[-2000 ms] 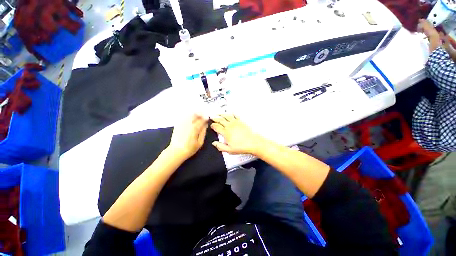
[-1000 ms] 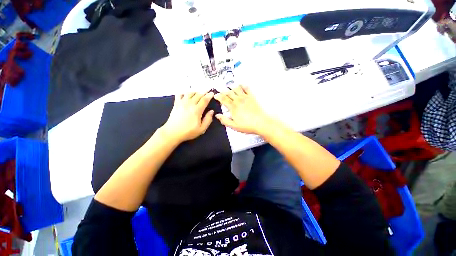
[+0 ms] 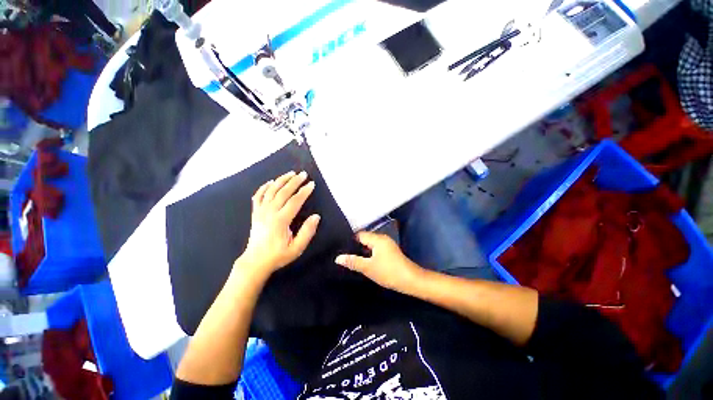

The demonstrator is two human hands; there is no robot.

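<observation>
The black garment panel (image 3: 211, 234) lies on the white table with its top corner at the presser foot (image 3: 295, 125) and its lower part hanging toward the lap, where it merges with the black shirt. My left hand (image 3: 277, 223) lies flat on the panel below the needle, fingers a little apart. My right hand (image 3: 381, 259) is at the panel's right edge near the table's front edge, with thumb and fingers about the cloth edge; the cloth between them is partly hidden.
Dark cut panels (image 3: 148, 148) lie at the table's left. A black rectangle (image 3: 412, 48) and thin dark tools (image 3: 486, 55) lie on the machine bed. Blue bins with dark red pieces (image 3: 602, 258) stand at right and left. A red stool (image 3: 657, 109) and a checked sleeve (image 3: 694, 70) are at right.
The panel's corner has moved up to the presser foot. My right hand has moved from near the needle down along the panel's right edge. My left hand has shifted onto the panel. The view has turned.
</observation>
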